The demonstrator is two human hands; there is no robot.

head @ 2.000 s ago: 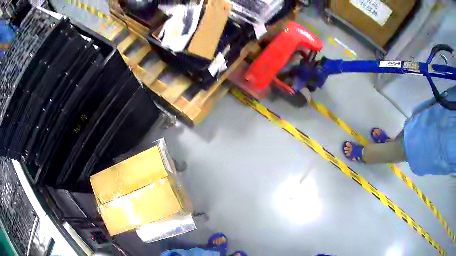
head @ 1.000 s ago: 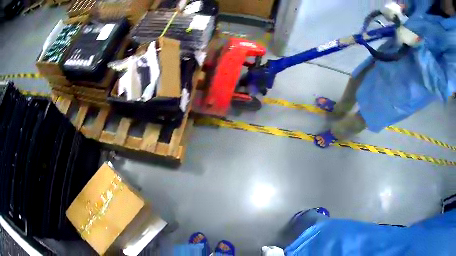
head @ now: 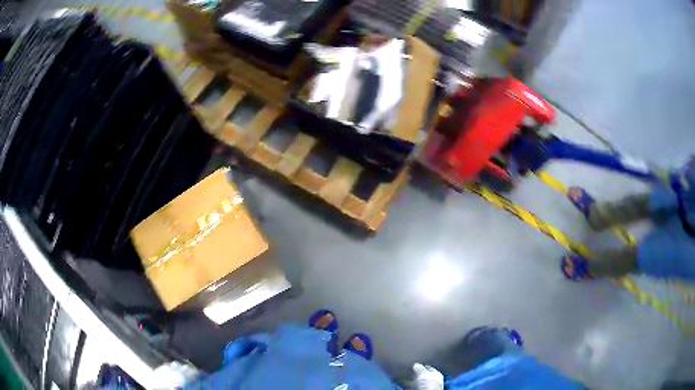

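Observation:
A brown taped carton point(head: 200, 240) sits low near the floor, with a white flat edge showing under its near side. Nothing touches it. My left hand point(head: 175, 375), in a white glove, is at the bottom edge beside the bench rail. It is blurred and cut off, so its hold is hidden. Another white glove point(head: 428, 376) shows at the bottom centre beside a blue sleeve. I cannot tell if it is my right hand or another person's.
A tall stack of black carriers point(head: 91, 145) stands behind the carton. The pale bench rail point(head: 57, 293) runs along the left. A wooden pallet point(head: 301, 169) with cartons and black trays is ahead, by a red pallet jack point(head: 488, 129). People in blue smocks stand at right and bottom right.
The view has swung. A white glove now shows by the bench rail at bottom left, and more blue smock shows at the bottom. The carton still rests beside the black stack.

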